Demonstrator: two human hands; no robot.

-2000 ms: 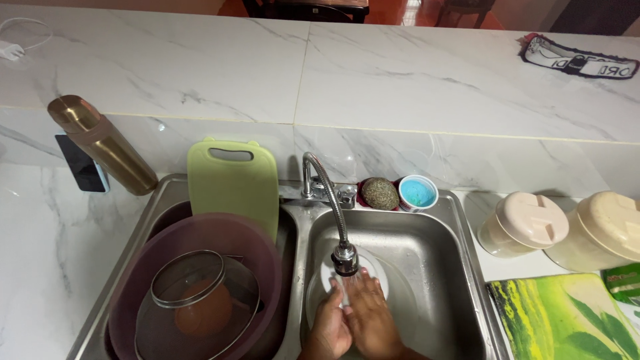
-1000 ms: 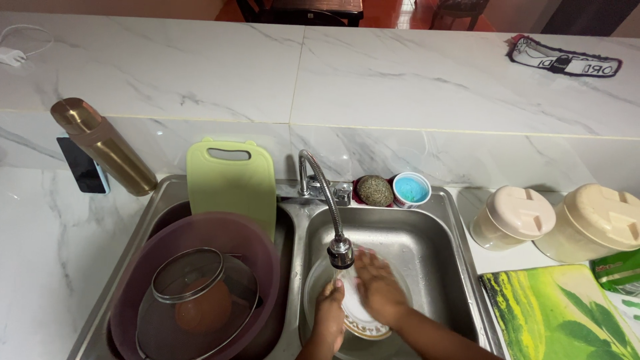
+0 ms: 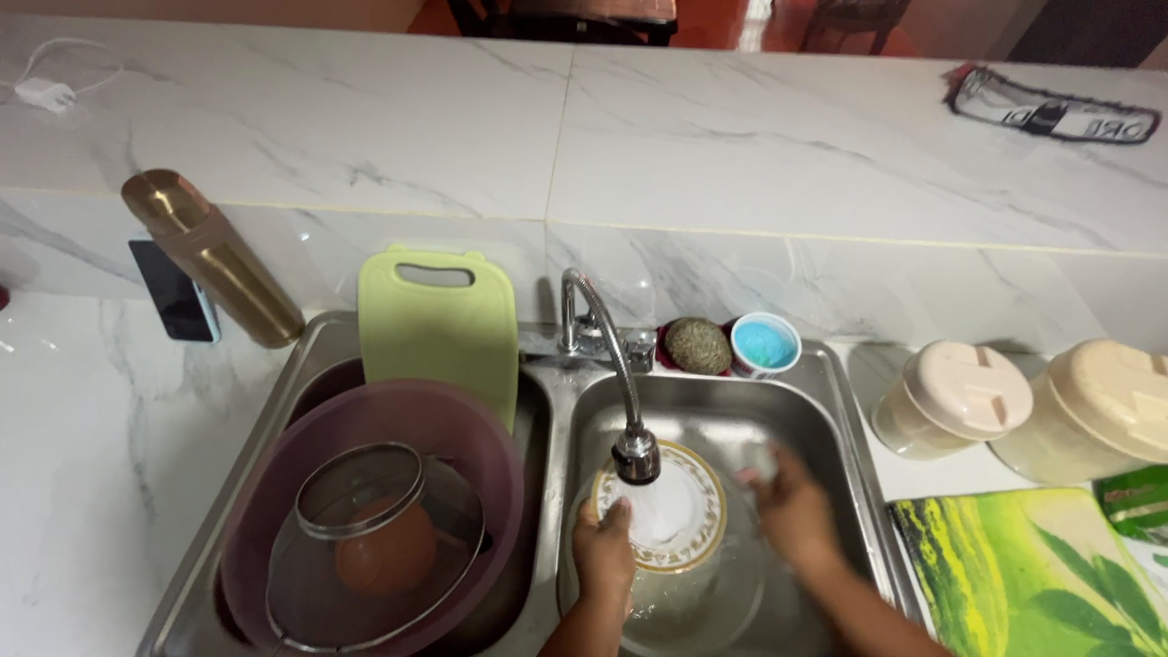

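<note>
My left hand (image 3: 604,552) grips the left edge of a small white saucer (image 3: 680,506) with a gold patterned rim, under the spray head of a flexible metal faucet (image 3: 636,456). My right hand (image 3: 789,506) is to the right of the saucer, apart from it and blurred; something small and pale shows at its fingertips, but what it is or whether it is held is unclear. Below the saucer, a round clear dish or bowl (image 3: 703,607) lies in the right basin of the steel sink (image 3: 730,401).
The left basin holds a purple tub (image 3: 502,511) with strainers (image 3: 360,529) and an orange item. A green cutting board (image 3: 438,310) leans behind it. A scouring pad (image 3: 698,345) and a tub of blue paste (image 3: 766,345) sit behind the right basin. Lidded containers (image 3: 954,397) stand right.
My right hand has moved off the saucer to the right. The saucer, mostly covered by my hands two seconds ago, now shows its face and patterned rim.
</note>
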